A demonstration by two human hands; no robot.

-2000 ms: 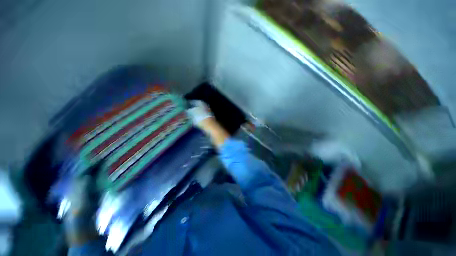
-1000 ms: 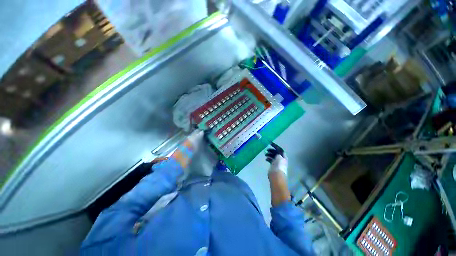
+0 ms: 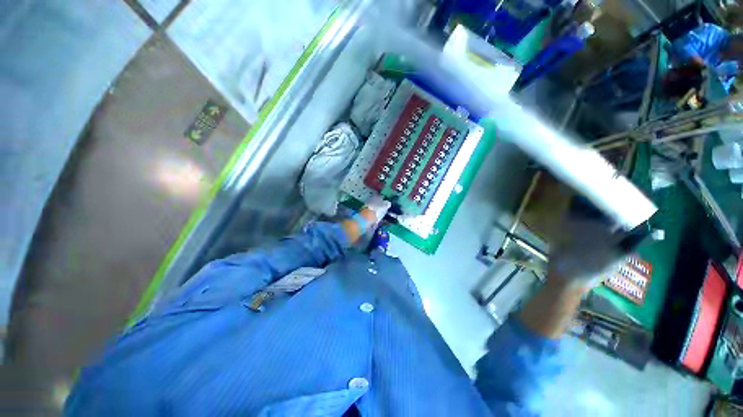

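Observation:
The orange-brown fixture tray (image 3: pixel 394 143) lies on the whitish perforated plate (image 3: pixel 356 181) of the printing base. The pale green cover plate (image 3: pixel 409 160) lies over the tray, and three rows of small power transistors show in its slots. My left hand (image 3: pixel 376 208), in a whitish glove, is at the near end of the tray and cover; its fingertips are too unclear to show a grip. The stencil frame (image 3: pixel 570 163) is raised and seen nearly edge-on, right of the tray. My right hand (image 3: pixel 580 244) is dark and blurred at the frame's near end; its grip cannot be made out.
Crumpled whitish cloth or bags (image 3: pixel 330 159) lie left of the base, beside the green-trimmed metal edge (image 3: pixel 244 147). At right, another orange tray with parts (image 3: pixel 629 278) lies on a green bench, near a red sheet in a black tray (image 3: pixel 705 318). Blue fittings stand behind the base.
The blurred tray carried earlier now lies on the base. Since a second ago, my right hand has moved right and up to the frame's end. My left hand stays at the tray's near end.

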